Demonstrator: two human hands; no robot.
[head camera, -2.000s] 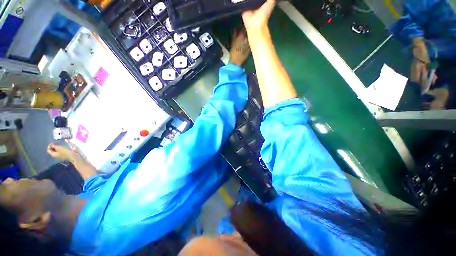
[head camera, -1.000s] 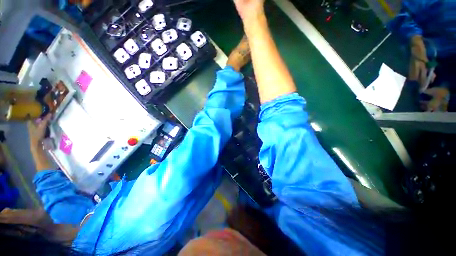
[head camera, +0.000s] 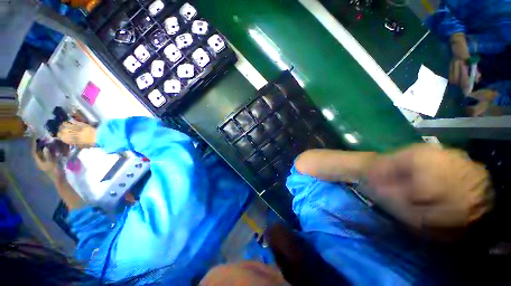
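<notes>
My right hand (head camera: 437, 184) is large and blurred at the right, close to the camera; its forearm reaches rightward from a rolled blue sleeve. Its fingers are unclear, so I cannot tell whether it holds anything. My left hand is not in view. A black component tray (head camera: 263, 125) with square pockets lies diagonally on the green bench beside the belt. My sleeve and forearm overlap its lower right part. The pockets that show hold no white parts. Another black tray (head camera: 193, 81) at the upper left holds several small white square plates (head camera: 185, 70).
A neighbouring worker's blue sleeve (head camera: 151, 184) fills the lower left; both their hands are on a dark object over a white machine (head camera: 101, 89). A green conveyor (head camera: 325, 89) with pale rails runs diagonally. A white paper (head camera: 424, 92) and another worker (head camera: 470, 39) are across it.
My right hand has come back from the top of the view to the right, near the camera. The neighbour's reaching arm has withdrawn to the machine. The bench tray is now more uncovered.
</notes>
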